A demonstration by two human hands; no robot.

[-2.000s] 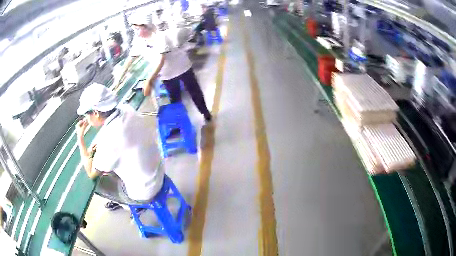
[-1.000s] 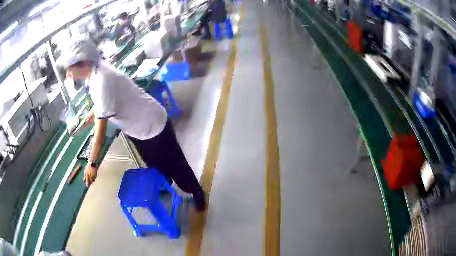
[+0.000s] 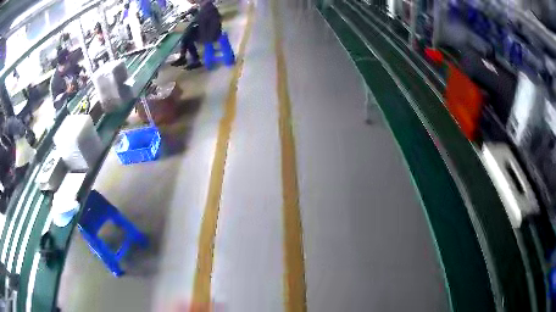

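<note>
A small, blurred pinkish patch, possibly part of my left hand (image 3: 190, 306), is cut off by the bottom edge; its fingers and anything in it cannot be made out. My right hand is not in view. Nearest in front is a grey aisle floor (image 3: 250, 183) with two yellow lines. A blue stool (image 3: 108, 228) stands at the lower left beside the green bench (image 3: 52, 250).
White foam-like blocks (image 3: 77, 141) sit on the left bench. A blue basket (image 3: 139, 146) and another blue stool (image 3: 218, 52) with a seated person stand farther along. At right, a green bench (image 3: 420, 164) holds a red bin (image 3: 463, 102) and a white frame-like piece (image 3: 509, 183).
The view has moved forward along the aisle. The standing person in white has left the picture. The blue basket and white blocks now show. A pinkish patch has appeared at the bottom edge.
</note>
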